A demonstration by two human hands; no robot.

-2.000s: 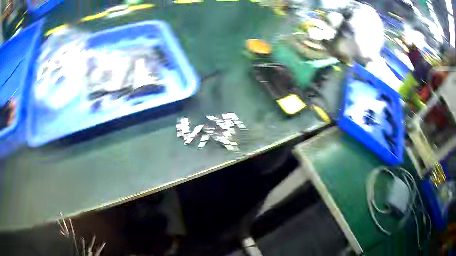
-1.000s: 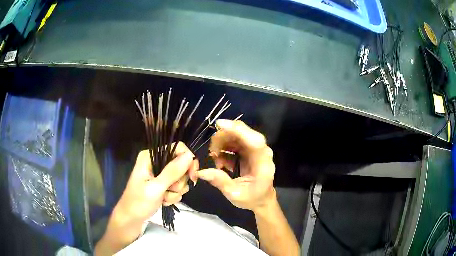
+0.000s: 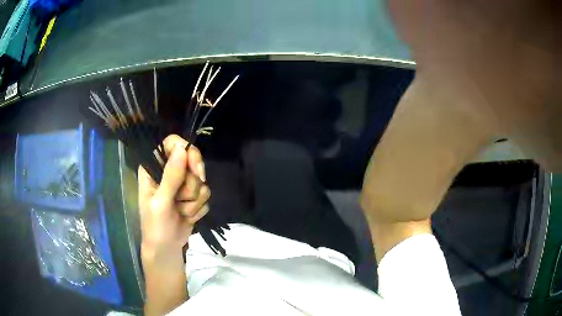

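My left hand (image 3: 175, 188) is closed around a fanned bunch of thin black cables (image 3: 145, 139), below the bench edge and above my lap. Pale, straight cores stick up from the jackets, with coppery strands at their base. Several cables on the right stand apart from the rest, some with small side tails. The plain black ends hang below the hand. My right hand (image 3: 487, 68) is raised very close to the camera at the upper right, blurred and partly cut off, so its fingers cannot be made out.
The green bench top (image 3: 215, 31) runs across the top, its edge in front of me. Lower blue bins (image 3: 92, 166) at the left hold bagged silvery parts. A teal and blue item (image 3: 18, 37) is at the upper left. A metal frame stands at the lower right.
My right hand has moved from beside the cables up towards the camera. My left hand and the bunch appear further left, and the fan has split into two groups. The blue tray has left the view.
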